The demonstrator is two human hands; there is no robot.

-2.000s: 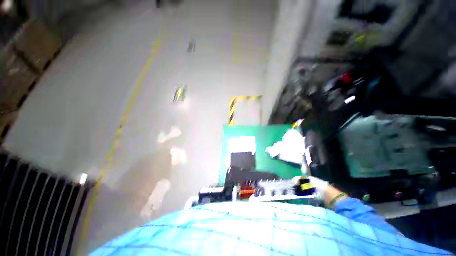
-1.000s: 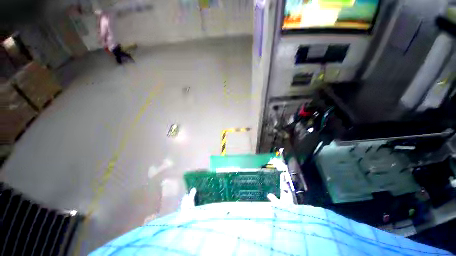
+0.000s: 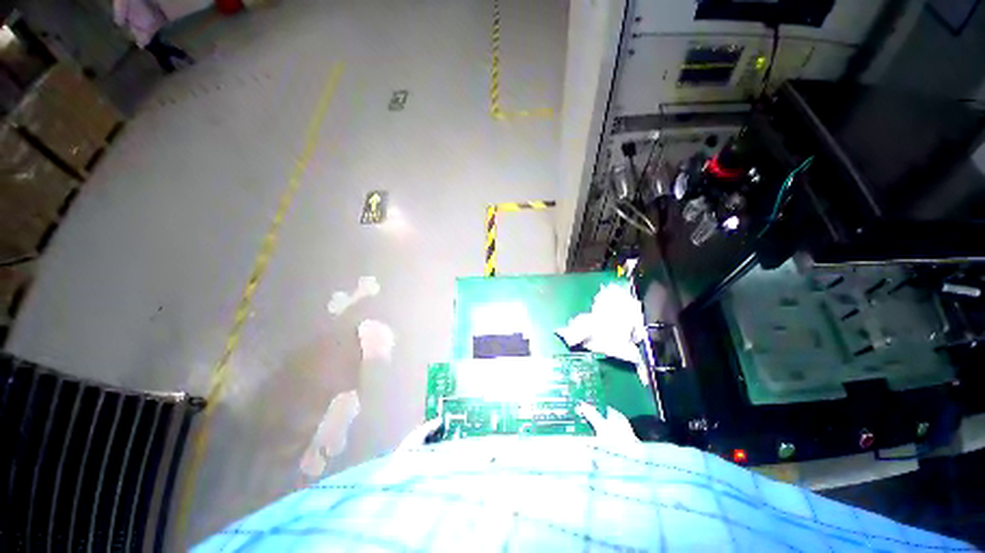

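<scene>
A green circuit board is held close to my body with its plain underside up, glaring white along its upper part. My left hand, in a white glove, grips its left edge. My right hand, also white gloved, grips its right edge. Both hands are partly cut off by my blue checked clothing. Beyond the board lie the green mat, a dark flat block and a loose white heap.
The black test fixture stands at the right with its pale green plate exposed and buttons along its front. A black rack is at lower left. Cartons are at far left. A person is at the far upper left.
Two seconds ago the board's component side showed; now its underside faces up. Since one second ago the view has tipped down, the monitor has left the view, and more of the mat shows.
</scene>
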